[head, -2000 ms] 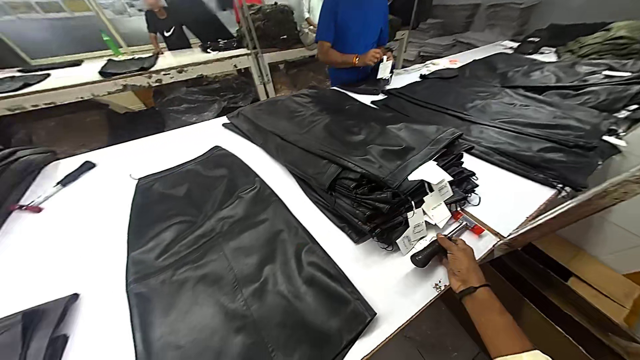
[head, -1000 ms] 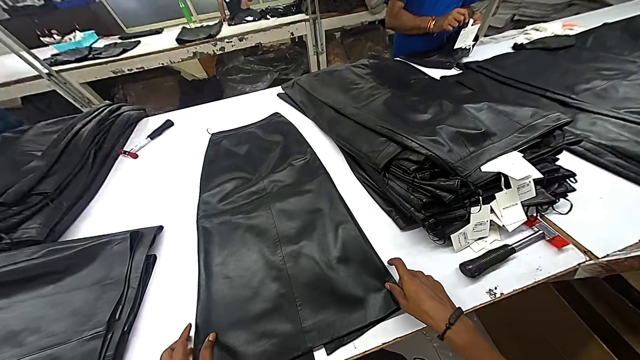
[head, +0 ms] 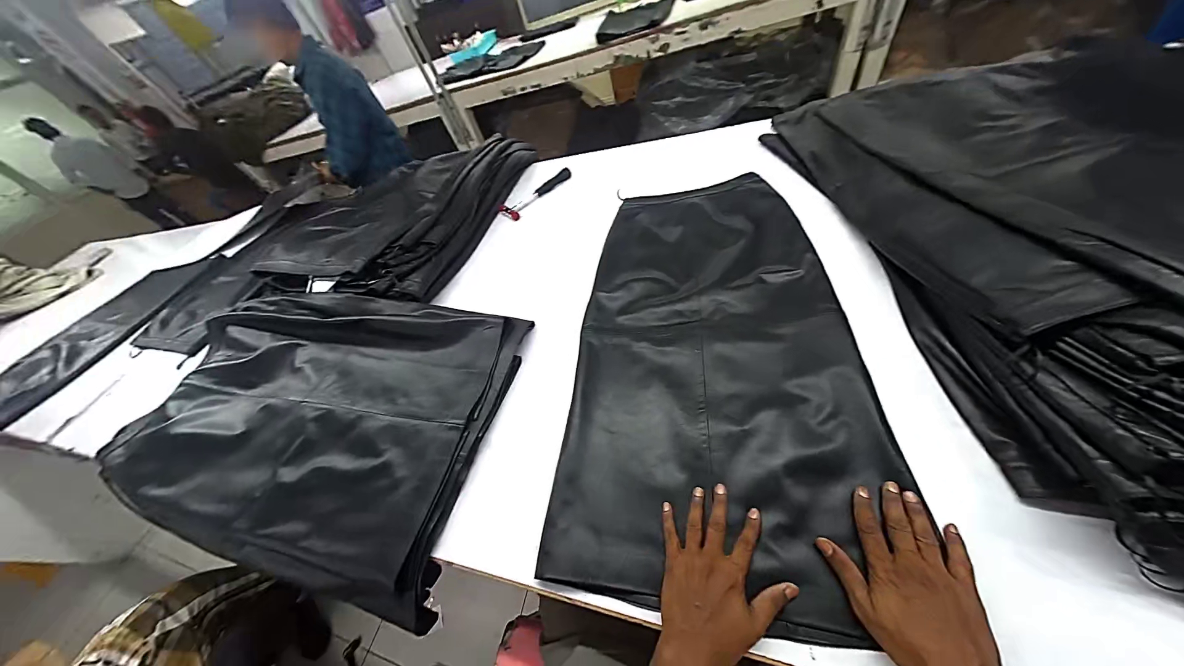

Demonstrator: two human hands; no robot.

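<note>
A black leather skirt (head: 708,370) lies flat on the white table, its waist at the far end and its hem by the near edge. My left hand (head: 717,583) rests palm down on the lower middle of the skirt with its fingers spread. Beside it, my right hand (head: 906,578) presses flat on the skirt's lower right corner, fingers apart. Neither hand grips anything. To the left, more black leather skirts (head: 324,435) lie in a small stack that overhangs the near edge of the table.
At right stands a tall pile of black leather garments (head: 999,213). A black-handled tool with a red end (head: 536,194) lies beyond, near another garment pile (head: 398,222). A person in a blue checked shirt (head: 347,116) stands past the table. Other people are at far left.
My right hand has let go of the black-handled tool it held two seconds ago and now lies on the skirt. My left hand has come up onto the skirt. The view has swung left.
</note>
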